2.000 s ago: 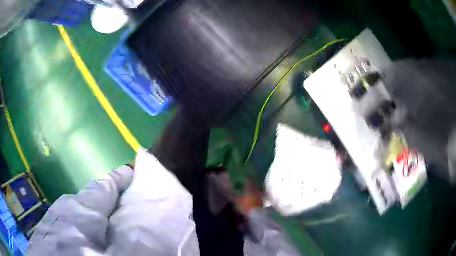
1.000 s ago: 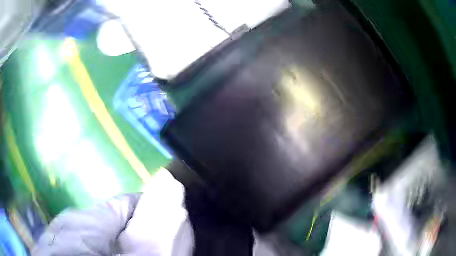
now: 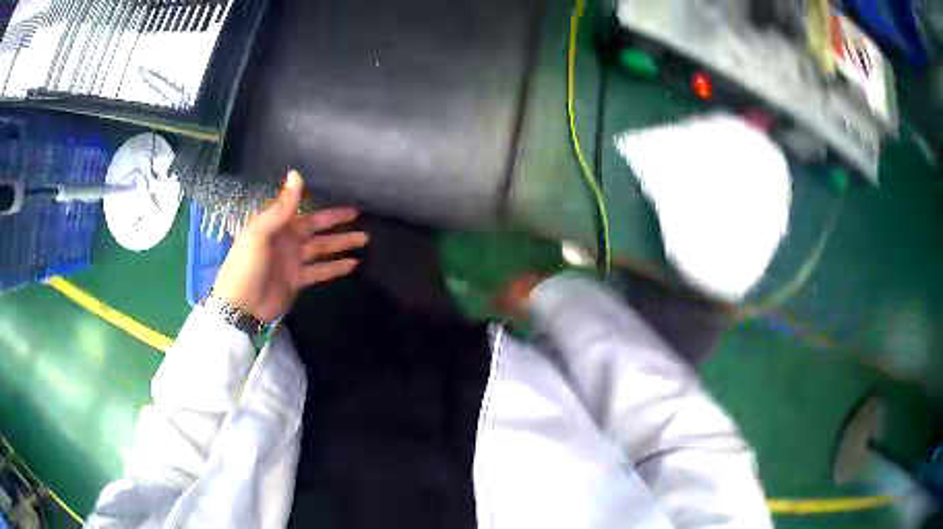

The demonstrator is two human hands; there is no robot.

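My left hand is bare and open, with its fingers spread, beside the near left corner of a black tray. No part shows in it. My right hand is blurred and mostly hidden at the sleeve end, beside a green patch that I cannot identify. A small white piece shows near the right cuff; I cannot tell whether the hand touches it. A white bag lies on the green bench to the right.
Rods lie in rows in a tray at upper left. A blue bin with thin rods is beside my left hand. A white disc and blue crates are at left. A machine stands at upper right. A yellow-green wire crosses the bench.
The view has swung, so the rod tray now shows at upper left and the bag at right. My left hand, earlier low and mostly covered by its sleeve, is now raised and spread.
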